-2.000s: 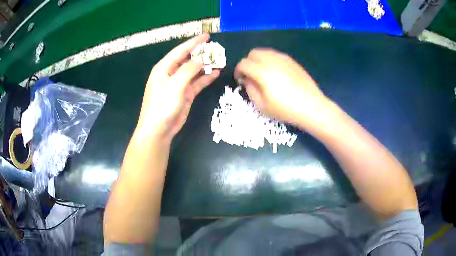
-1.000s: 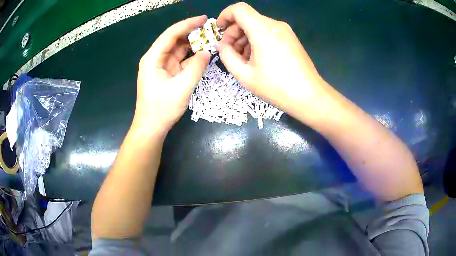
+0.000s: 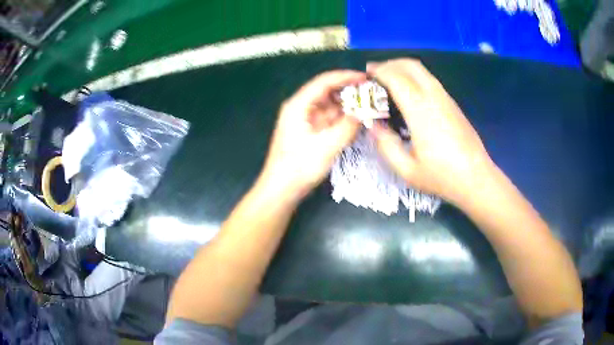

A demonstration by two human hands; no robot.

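Note:
A round white housing (image 3: 364, 101) with gold-yellow marks faces up between my two hands, above the dark green bench. My left hand (image 3: 311, 131) grips its left side between thumb and fingers. My right hand (image 3: 431, 128) is at its right side, fingertips at the housing's edge; the view is blurred, and I cannot tell if a small piece is between them. A loose pile of small white plastic pieces (image 3: 367, 178) lies on the bench just below the hands, partly hidden by my right hand.
A clear plastic bag (image 3: 145, 145) with whitish contents lies at the left, beside a tape roll (image 3: 55, 184). A whitish edge rail (image 3: 222, 56) borders the green conveyor (image 3: 202, 23), which carries white parts. A blue board (image 3: 431, 23) holds white parts at the top right.
The view has shifted, so the blue board shows again and everything sits lower and further right. Both hands remain together at the housing, as one second ago; earlier my right hand was at the pile.

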